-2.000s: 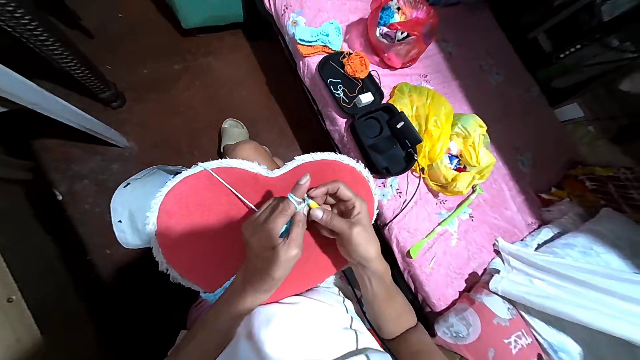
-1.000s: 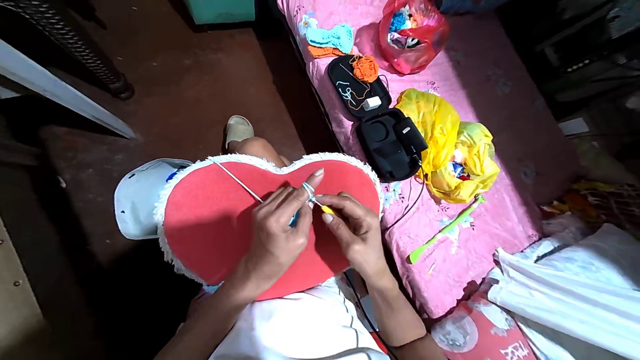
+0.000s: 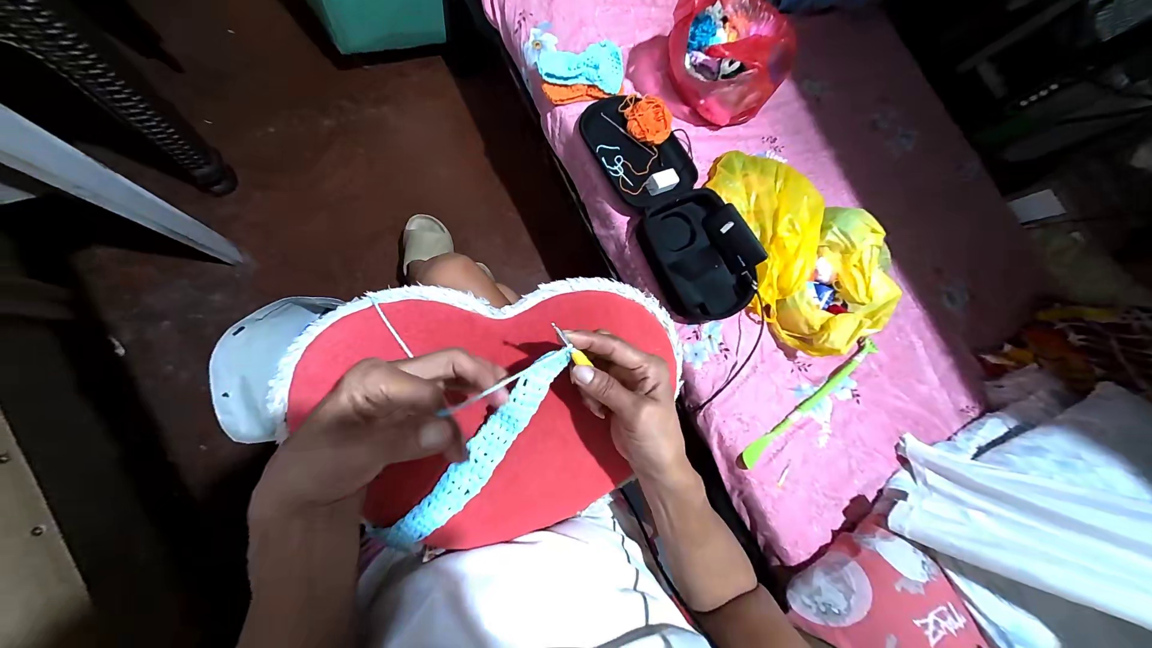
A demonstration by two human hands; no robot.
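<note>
My right hand (image 3: 625, 387) grips a crochet hook (image 3: 579, 355) with a yellow handle, its metal tip pointing up and left. From the hook a light blue crocheted strip (image 3: 495, 436) hangs down to the left, over a red heart-shaped cushion (image 3: 432, 360) with a white fluffy edge on my lap. My left hand (image 3: 396, 414), somewhat blurred, is left of the strip with a strand of light yarn (image 3: 486, 393) running from its fingers to the hook. More yarn (image 3: 391, 326) crosses the cushion's upper left.
On the pink-covered bed (image 3: 774, 504) lie an open black case (image 3: 697, 256) with orange yarn (image 3: 648, 120), blue crocheted pieces (image 3: 583, 67), a red bag (image 3: 733, 72), a yellow bag (image 3: 832, 279) and a green strip (image 3: 805, 405). A pale blue cap (image 3: 243, 369) is left of the cushion.
My left hand has moved away from the hook, to the left and down, drawing out the yarn. The crocheted strip, mostly covered by my hands before, now shows along its length.
</note>
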